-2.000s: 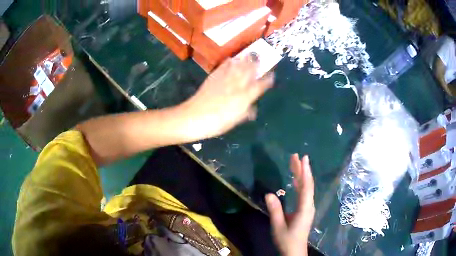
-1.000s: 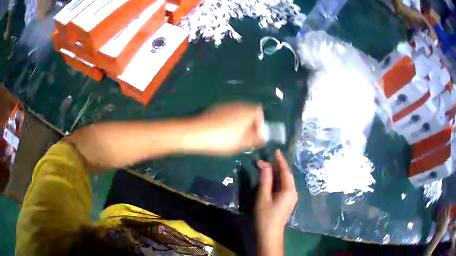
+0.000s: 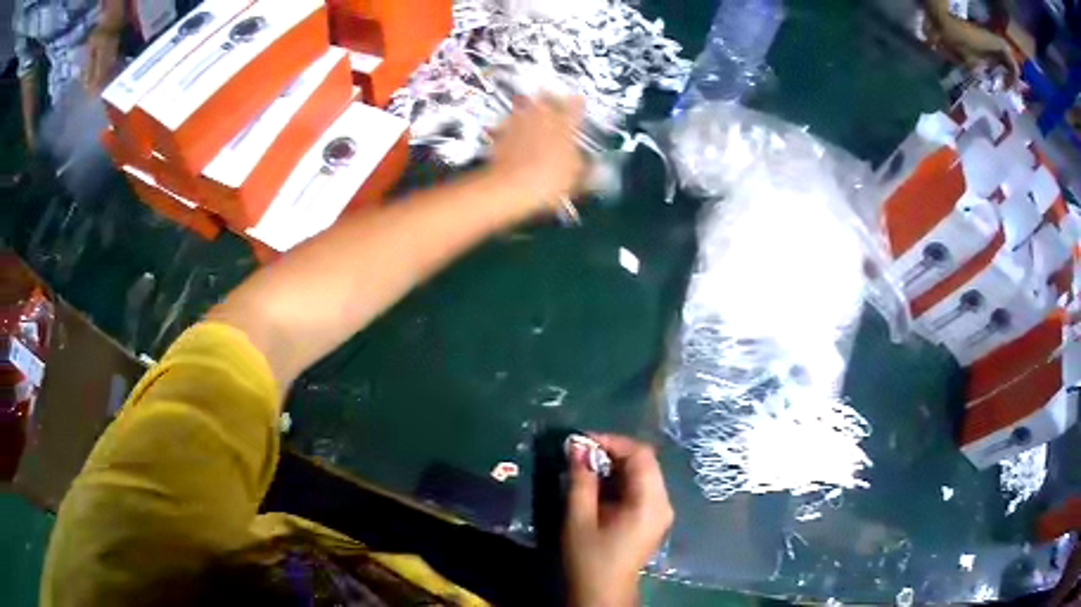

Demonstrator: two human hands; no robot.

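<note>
My left hand (image 3: 539, 148), blurred, is over the near edge of the pile of loose white cords (image 3: 474, 89). A pale blur and a thin white strand show at its fingertips; whether it grips them I cannot tell. My right hand (image 3: 616, 516) is low in the centre, thumb and fingers closed on a small crumpled white cord (image 3: 589, 455). Orange-and-white boxes (image 3: 320, 178) are stacked at the upper left, with dark round product pictures on their white faces. A clear plastic bag of cords (image 3: 771, 285) lies right of centre, cord ends spilling from its near end.
A row of orange-and-white boxes (image 3: 978, 279) stands at the right. A brown carton (image 3: 83, 409) with orange items is at the left edge. A clear bottle (image 3: 737, 48) lies beyond the bag. White scraps (image 3: 628, 259) dot the green table. Parts of other people show at the top corners.
My left hand moved from the box stack to near my right hand, carrying a small white thing, then away to the cord pile. My right hand, open before, has closed on a cord. The view shifted.
</note>
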